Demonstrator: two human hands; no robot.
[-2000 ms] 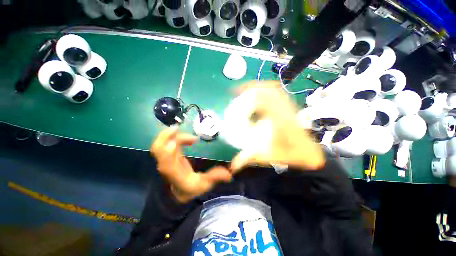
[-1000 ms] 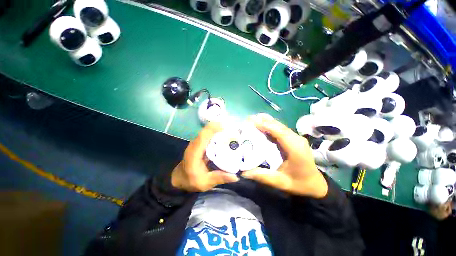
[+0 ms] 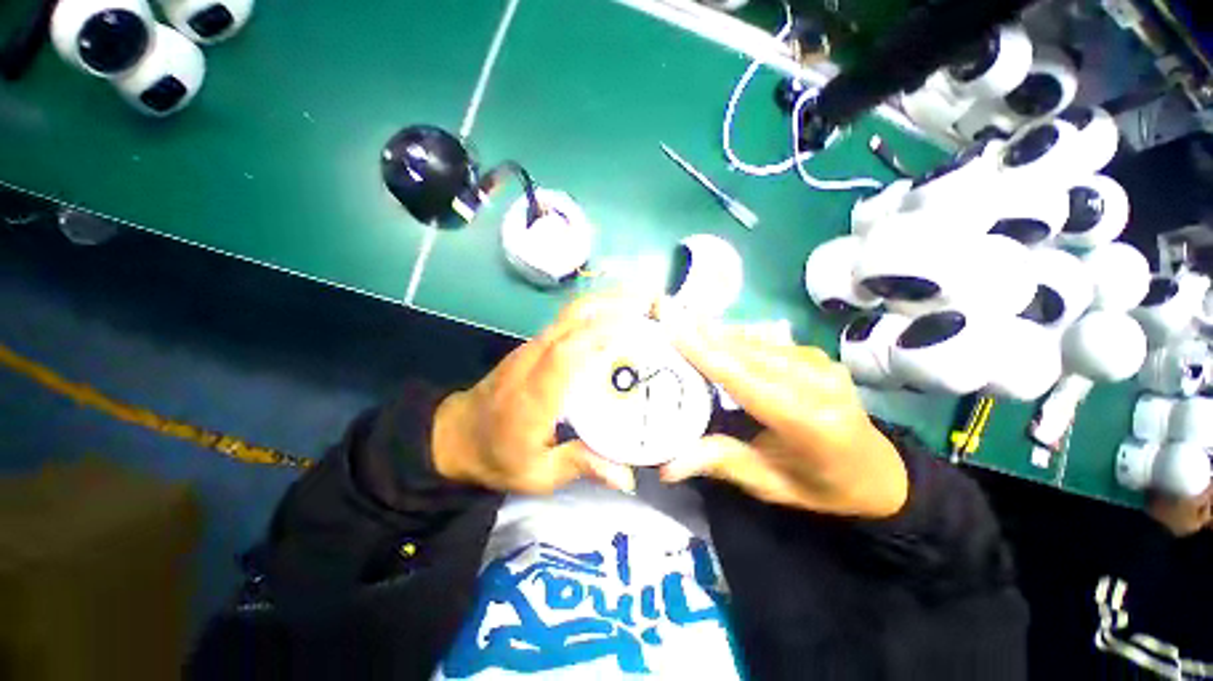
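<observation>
My left hand (image 3: 532,399) and my right hand (image 3: 798,423) grip a white camera base (image 3: 645,415) between them, its round underside with a small dark ring facing up. A white part with a dark oval (image 3: 705,275) shows just beyond my fingers; whether it joins the held base I cannot tell. Left of my hands a glossy black ball core (image 3: 426,173) lies on the green bench, joined by a dark wire harness to a white base (image 3: 547,242).
Finished cameras (image 3: 958,299) are piled at right; several stand at upper left (image 3: 113,40). A hand screwdriver (image 3: 708,184) lies behind my hands. A yellow-black utility knife (image 3: 972,426) is near the right edge. A white cable (image 3: 729,127) loops at back. Another person's sleeve (image 3: 1131,612) shows lower right.
The view has shifted. From a blurred hold about two seconds ago, both hands have come together around the white base, and its ringed underside now faces up more fully.
</observation>
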